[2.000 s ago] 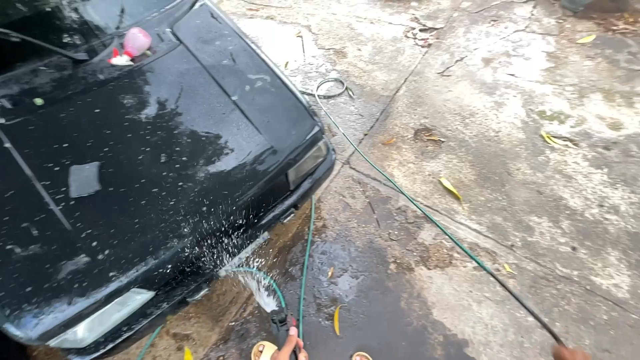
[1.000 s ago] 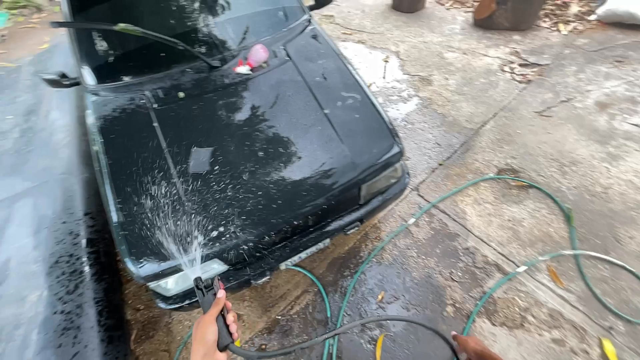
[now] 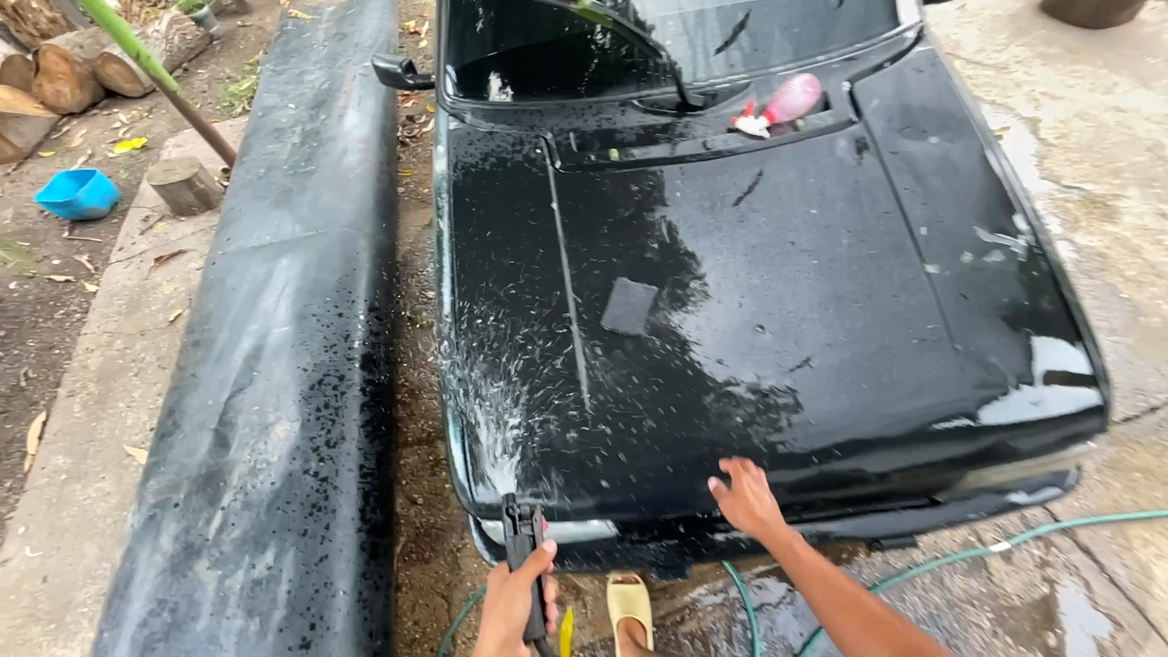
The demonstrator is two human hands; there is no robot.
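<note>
My left hand (image 3: 518,598) is closed round a black spray gun (image 3: 522,547), which throws a fan of water onto the near left corner of a black car hood (image 3: 785,301). Over the front edge of the hood, my right hand (image 3: 746,497) is empty with its fingers apart. A grey rectangular pad (image 3: 630,306) lies on the wet hood. At the base of the windshield rests a pink spray bottle (image 3: 792,99) with a red and white head, on its side near the wiper (image 3: 671,68).
A long dark sheet-covered form (image 3: 265,328) runs along the car's left side. Beyond it are a blue plastic bowl (image 3: 78,194), a wood stump (image 3: 184,186) and cut logs (image 3: 68,82). A green hose (image 3: 949,561) curves over wet concrete at the lower right.
The view has swung left. My right hand, which was at the hose a second ago, is now off it and over the hood's front edge. The spray still falls on the hood.
</note>
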